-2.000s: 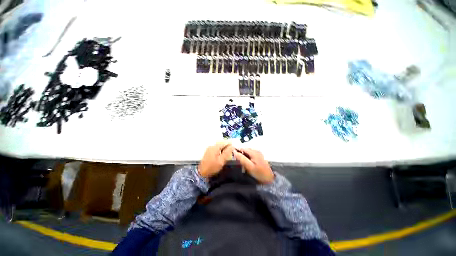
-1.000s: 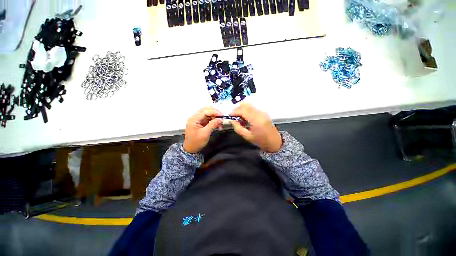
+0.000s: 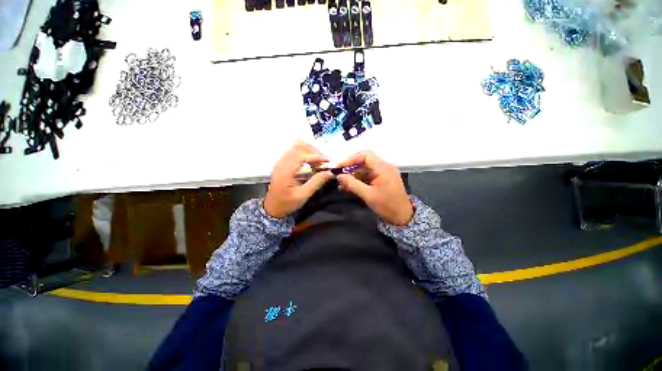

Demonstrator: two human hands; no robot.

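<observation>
My left hand [image 3: 296, 181] and my right hand [image 3: 376, 187] meet at the table's front edge. Both pinch one small dark strap piece [image 3: 338, 171] between thumbs and fingers; a pale bit shows at the left fingertips. The fingers hide most of it. Just beyond lies a pile of black straps with blue-silver fittings [image 3: 340, 100]. A grey pile of thin metal rings [image 3: 145, 87] lies left, and a pile of blue-silver fittings [image 3: 517, 90] lies right.
A tan board [image 3: 428, 25] with black straps in rows is at the back. A lone strap piece [image 3: 195, 24] lies left of it. A tangled black strap heap [image 3: 62, 90] is far left. A crinkled plastic bag [image 3: 606, 22] and a small carton [image 3: 623, 83] are far right.
The view has tilted down, so the table's things sit higher in the picture and less of the board shows. Both hands stay together on a small piece, with fingers slightly shifted.
</observation>
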